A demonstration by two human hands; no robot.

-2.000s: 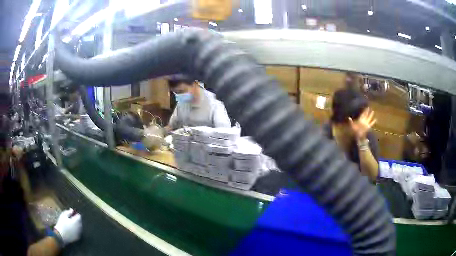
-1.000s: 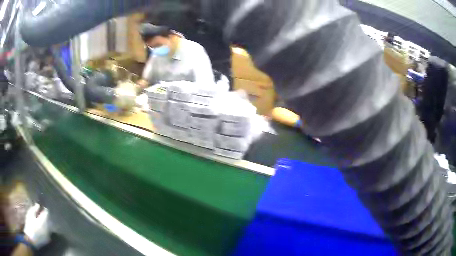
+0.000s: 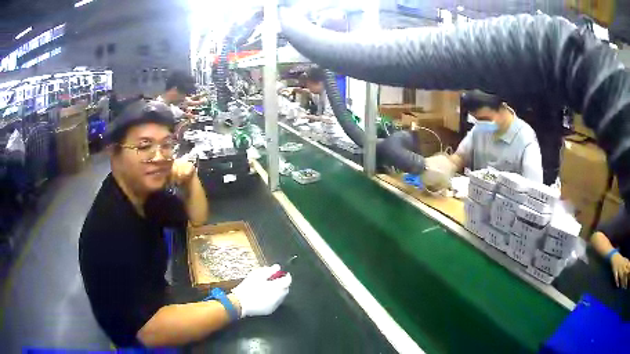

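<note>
Neither of my hands is in view. Nearest in front is the dark bench point(image 3: 307, 304). On it stands a shallow cardboard tray point(image 3: 261, 243) holding many small shiny parts point(image 3: 224, 259). Another person's white-gloved hand point(image 3: 261, 292), with a blue wrist strap, rests beside the tray and holds a small red-handled tool point(image 3: 278, 274) with a thin tip. A thick black ribbed duct point(image 3: 449, 52) crosses the top and bends down at the right.
A seated person point(image 3: 121, 228) in black is at the left. The green belt point(image 3: 387, 235) runs alongside, carrying a few white units point(image 3: 305, 175). Opposite, a masked person works behind stacked white housings point(image 3: 514, 221). Blue sheets point(image 3: 587, 328) lie lower right. A white post point(image 3: 271, 97) stands mid-left.
The view has swung left, so the seated person, tray and gloved hand now show fully. The stacked housings and blue sheets have shifted right in the picture.
</note>
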